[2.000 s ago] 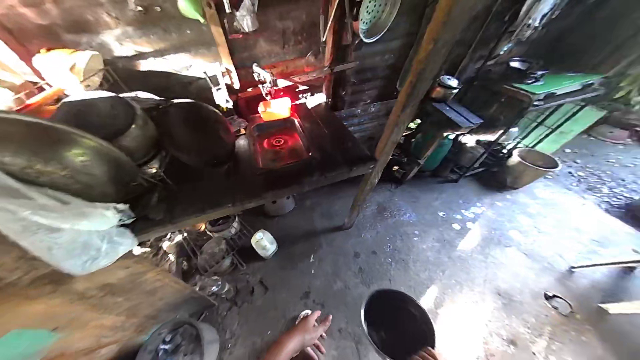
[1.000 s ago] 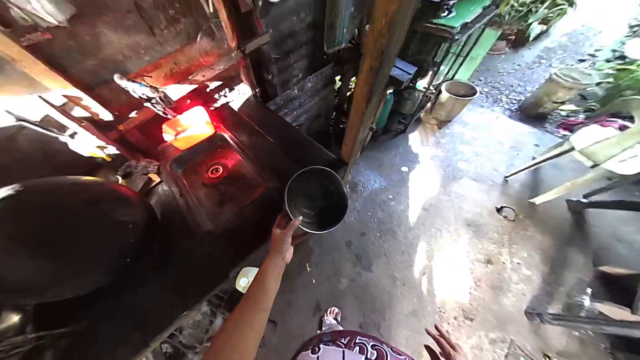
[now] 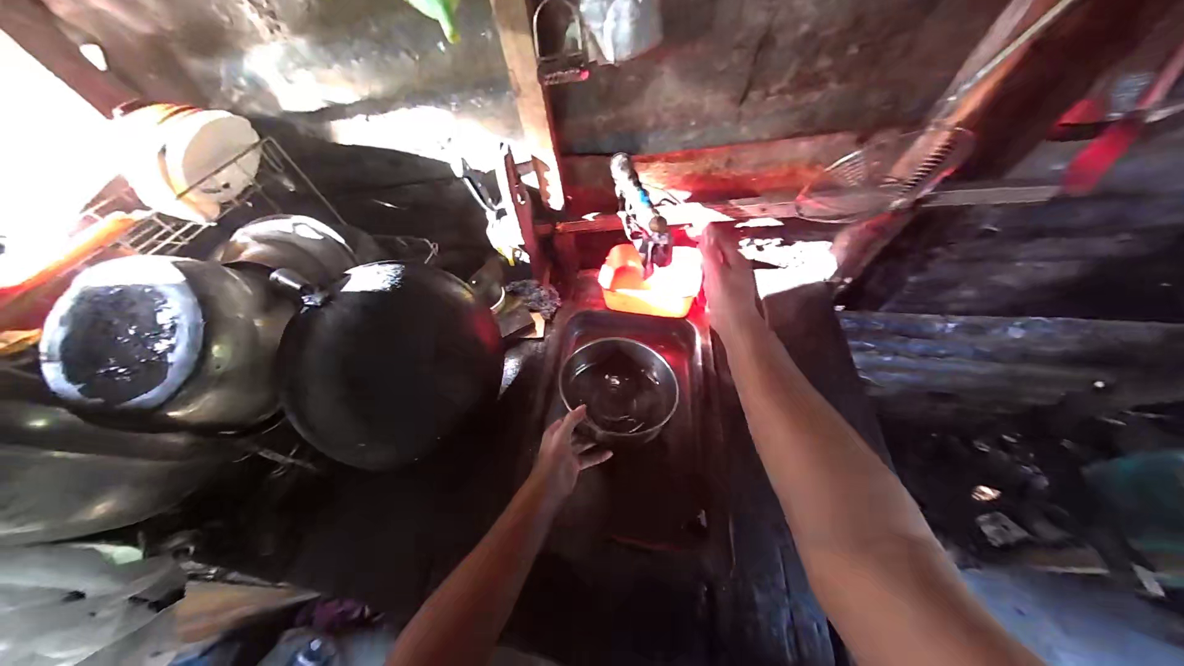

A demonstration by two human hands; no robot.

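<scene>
A round dark metal pot (image 3: pixel 618 388) sits in the sink basin (image 3: pixel 638 499). My left hand (image 3: pixel 562 453) is at the pot's lower left rim, fingers spread; whether it grips the rim is unclear. My right hand (image 3: pixel 729 277) reaches to the right of an orange plastic container (image 3: pixel 652 294) behind the basin; glare blurs its fingers, so its hold cannot be told. The faucet (image 3: pixel 640 208) rises just behind the container, to the left of my right hand.
A large black wok (image 3: pixel 388 365) and a big metal pot (image 3: pixel 231 342) stand left of the sink. Farther left is a wire rack (image 3: pixel 301 180) with a white container (image 3: pixel 213 153). A wire strainer (image 3: pixel 860 180) hangs at the back right, near a slanted wooden post.
The pot, held in my left hand above the floor beside the counter a second ago, is now in the sink. My right hand has moved up beside the orange container. The view has swung to the sink.
</scene>
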